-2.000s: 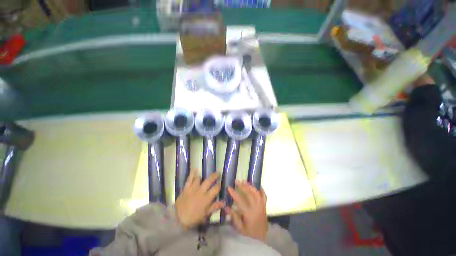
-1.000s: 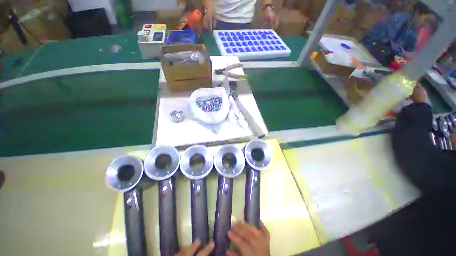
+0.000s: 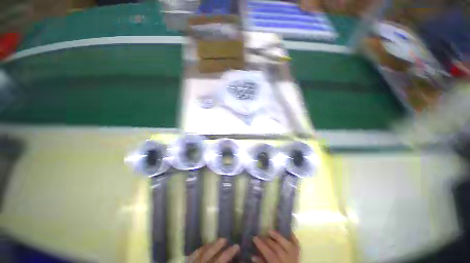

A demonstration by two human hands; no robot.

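Note:
Several dark grey hair dryers (image 3: pixel 225 200) lie side by side on the yellow mat (image 3: pixel 319 226), silver ringed heads away from me, handles toward me. The frame is blurred. My left hand (image 3: pixel 215 251) is at the bottom edge, partly cut off, its fingers over the lower handles near the middle. My right hand (image 3: pixel 277 248) is also partly cut off, its fingers at the lower handles of the two rightmost dryers. Whether either hand grips a handle cannot be told.
Beyond the dryers, a white tray (image 3: pixel 198 120) on the green conveyor (image 3: pixel 103 85) bears a white parts bag (image 3: pixel 246 93), a small parts pile (image 3: pixel 207 102), tools and a brown carton (image 3: pixel 220 51). A blue-and-white tray (image 3: pixel 291 21) lies across the belt. A person's dark sleeve shows at the right edge.
The view has shifted since a second ago, so the dryers appear higher and further right. More of my left hand shows. The other person's arm is now mostly out of view.

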